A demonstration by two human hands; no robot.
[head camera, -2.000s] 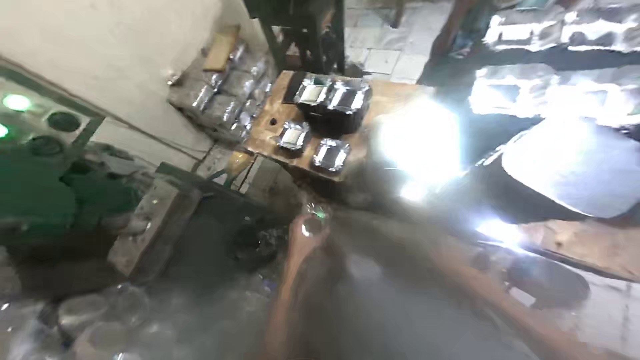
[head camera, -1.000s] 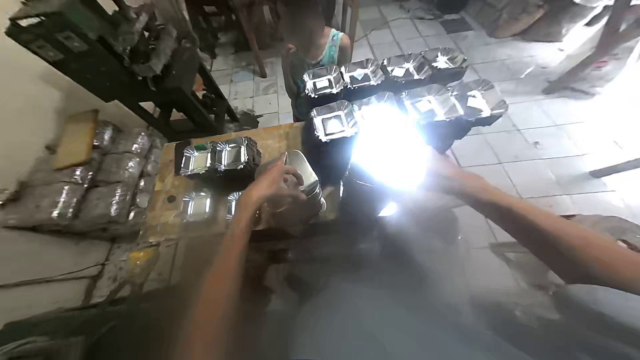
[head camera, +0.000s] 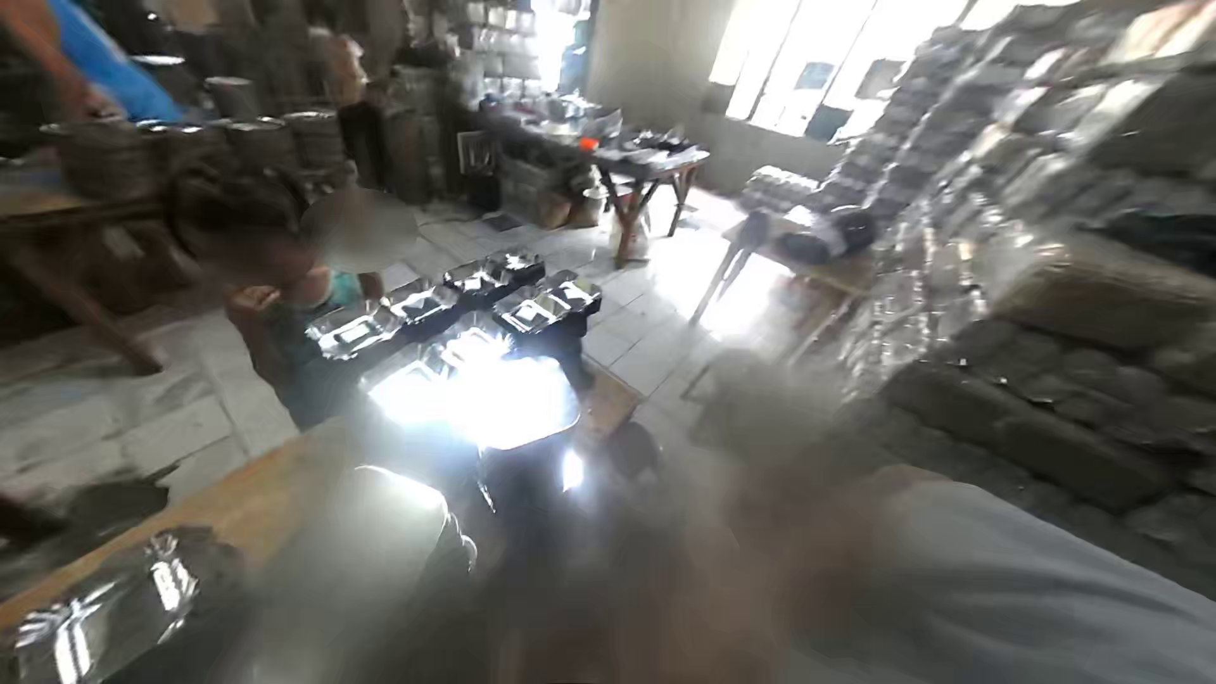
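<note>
Stacks of shiny foil containers (head camera: 427, 299) stand in rows on a wooden table (head camera: 608, 408), left of centre. In front of them a larger foil container stack (head camera: 513, 404) glares bright white. Nearer, a pale metal container (head camera: 380, 522) is smeared by blur. Another foil container stack (head camera: 114, 617) sits at the lower left. A brownish, skin-toned blur at the lower right seems to be my right hand (head camera: 807, 532); its fingers and anything in it cannot be made out. I cannot pick out my left hand.
Behind the table a person (head camera: 285, 285) is close to the containers. Another person's arm (head camera: 47, 47) shows at the upper left. Tall stacks of foil containers (head camera: 912, 123) and wrapped bundles (head camera: 1026, 427) line the right side. A wooden trestle table (head camera: 646, 166) stands farther back on the tiled floor.
The view has swung to the right and up. One second ago my left hand was on a stack of containers and my right arm reached to the bright one; neither hold shows now.
</note>
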